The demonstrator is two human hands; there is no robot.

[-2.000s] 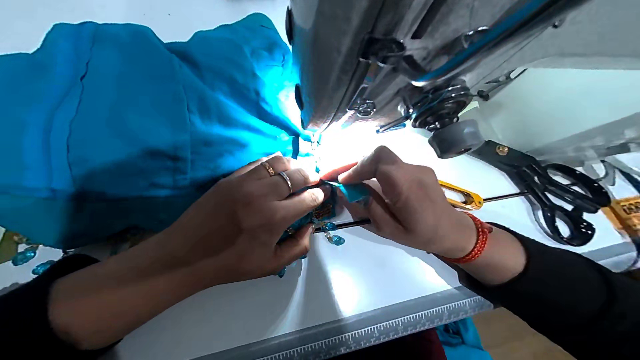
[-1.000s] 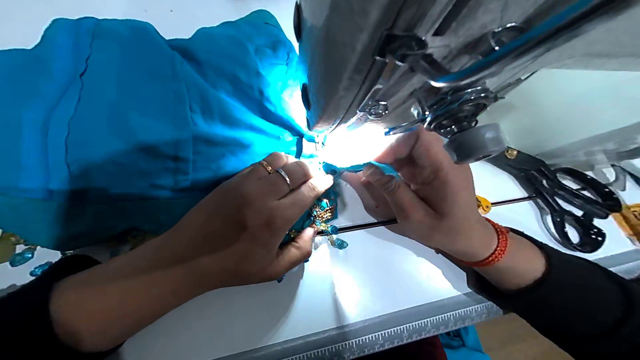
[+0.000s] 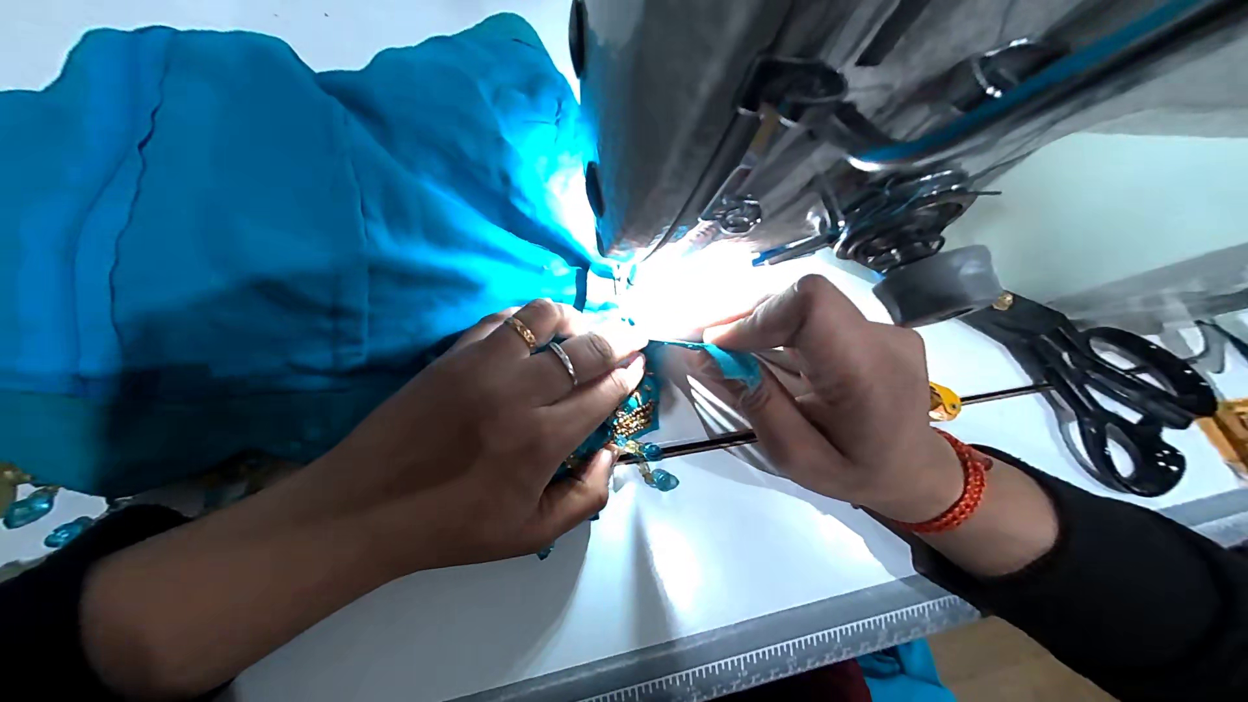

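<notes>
Blue fabric point(image 3: 244, 224) spreads from the left edge to the needle area of a sewing machine point(image 3: 682, 107), where the lamp's glare hides detail. My left hand point(image 3: 497, 429), with two rings, presses and grips the fabric's beaded edge point(image 3: 636, 409) just in front of the needle area. Blue bead drops point(image 3: 663, 479) hang out beside its thumb. Between the thumb and fingers of my right hand point(image 3: 838, 390) is a narrow blue fabric strip point(image 3: 733, 364), drawn out to the right of the left fingertips. A red bracelet circles the right wrist.
Black-handled scissors point(image 3: 1121, 400) lie at the right, beside a thin dark rod with a yellow piece point(image 3: 943, 402). An orange-yellow object point(image 3: 1227, 434) sits at the right edge. A ruler strip point(image 3: 760, 663) runs along the table's front edge. More bead drops point(image 3: 29, 508) lie at far left.
Since the oldest frame, the blue strip has been drawn out between my hands. My right hand has shifted and turned slightly around it; my left hand stays on the beaded edge.
</notes>
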